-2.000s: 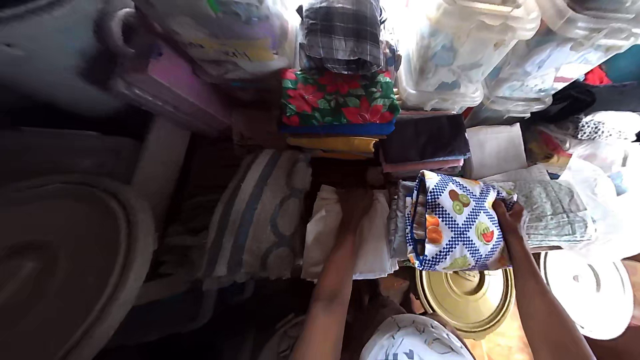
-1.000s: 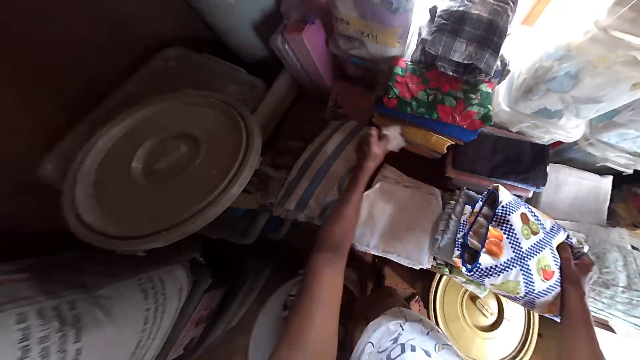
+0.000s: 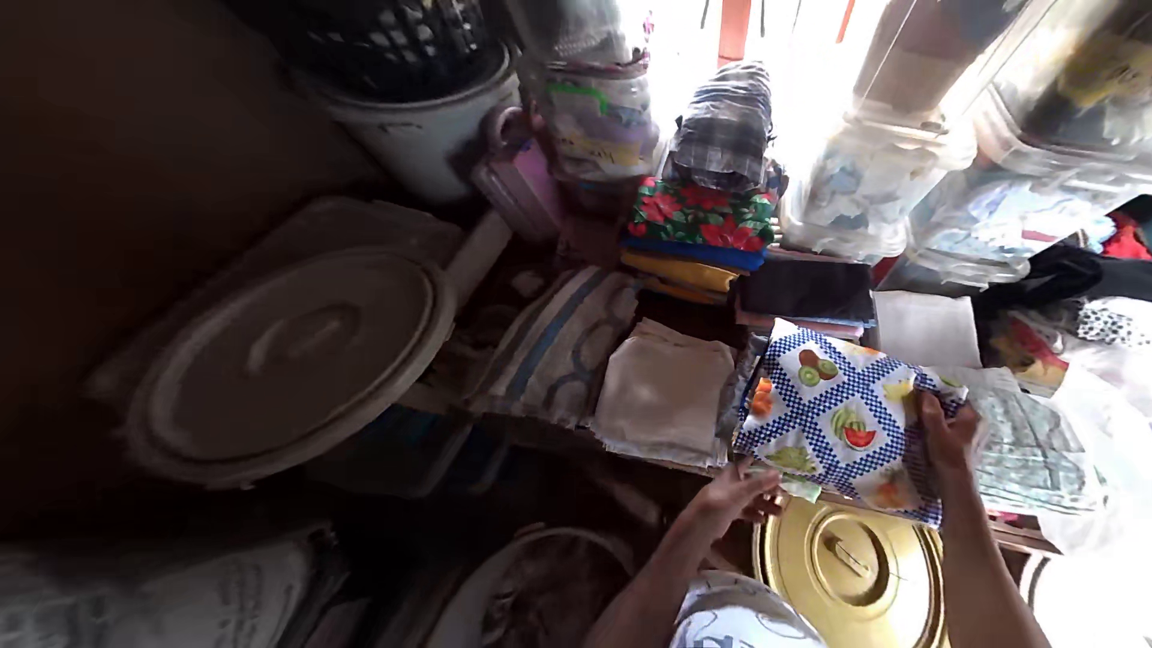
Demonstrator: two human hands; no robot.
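A folded cloth with fruit pictures and blue checks is gripped at its right edge by my right hand. My left hand is at the cloth's lower left corner, fingers apart; whether it touches the cloth is unclear. Just left of the printed cloth lies a stack of cream cloths, and beyond that a striped grey and blue cloth. Behind stand a folded red-flowered green cloth on blue and yellow cloths, and a dark folded cloth.
A gold-coloured round lid lies below the printed cloth. At left is a large round lid. Clear plastic containers stand at the back right, near a pale green folded cloth. A white bucket is at the back left.
My left hand has moved from beside the striped cloth, where it had a small white cloth, to the printed cloth's lower left corner. The printed cloth now lies flatter. The view has shifted.
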